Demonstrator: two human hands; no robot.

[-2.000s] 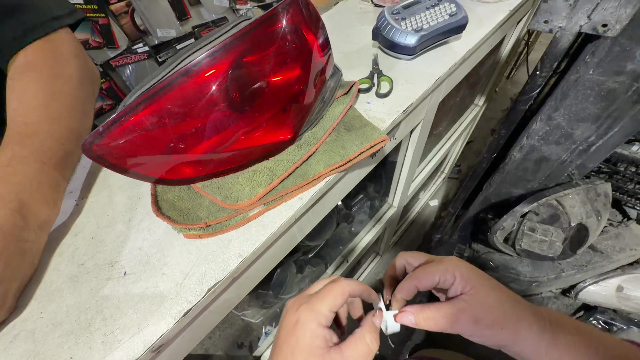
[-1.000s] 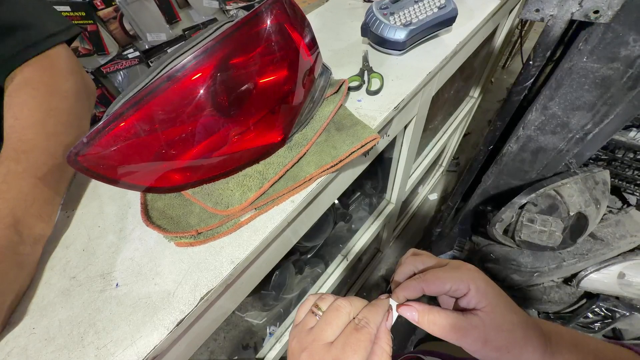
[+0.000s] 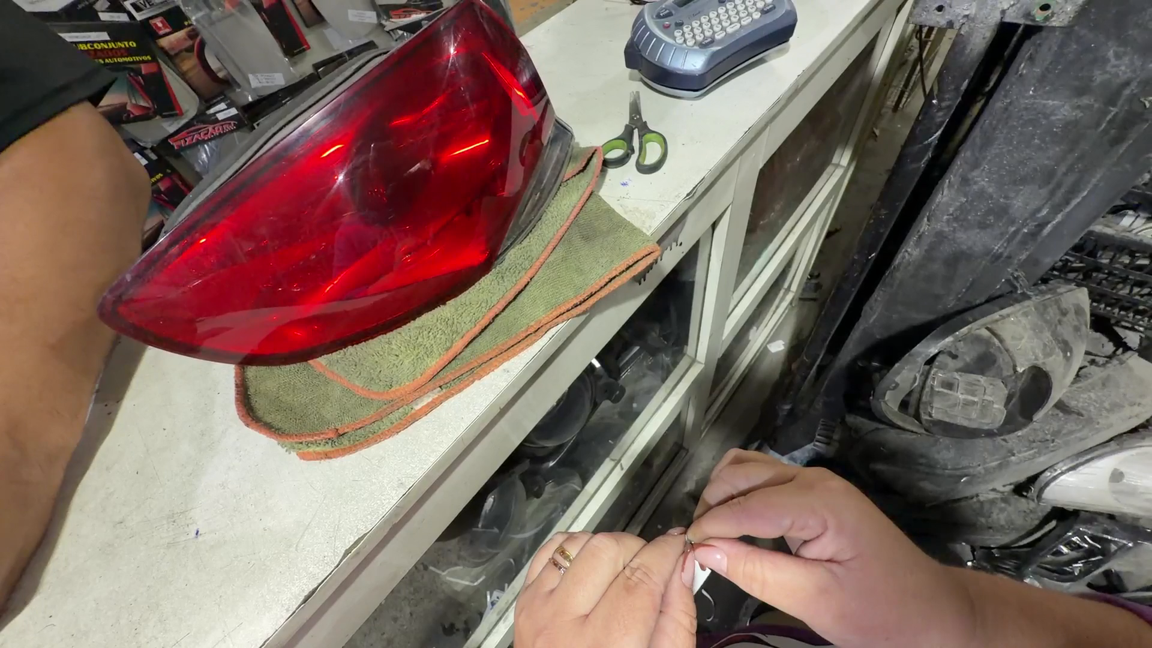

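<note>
My left hand (image 3: 612, 585), with rings on one finger, pinches a small white strip (image 3: 700, 574) between thumb and forefinger. My right hand (image 3: 792, 549) meets it fingertip to fingertip at the same strip; most of the strip is hidden by the fingers. Both hands are in front of the counter's edge. A red car tail light (image 3: 360, 198) lies on a folded green microfiber cloth (image 3: 576, 261) with orange edging. Scissors (image 3: 635, 139) with black and green handles lie beyond the cloth, near a blue-grey handheld label maker (image 3: 711, 36).
The white counter (image 3: 180, 531) has glazed cabinet doors below, with dark parts behind them. Another person's arm (image 3: 54, 315) rests at the left, near packaged goods (image 3: 135, 72). Dusty headlights (image 3: 990, 378) and black car parts stand at the right.
My left hand has turned so that its back and rings show, and its fingers have closed in around the white strip. Less of the strip is visible. The tail light and scissors have stayed in place.
</note>
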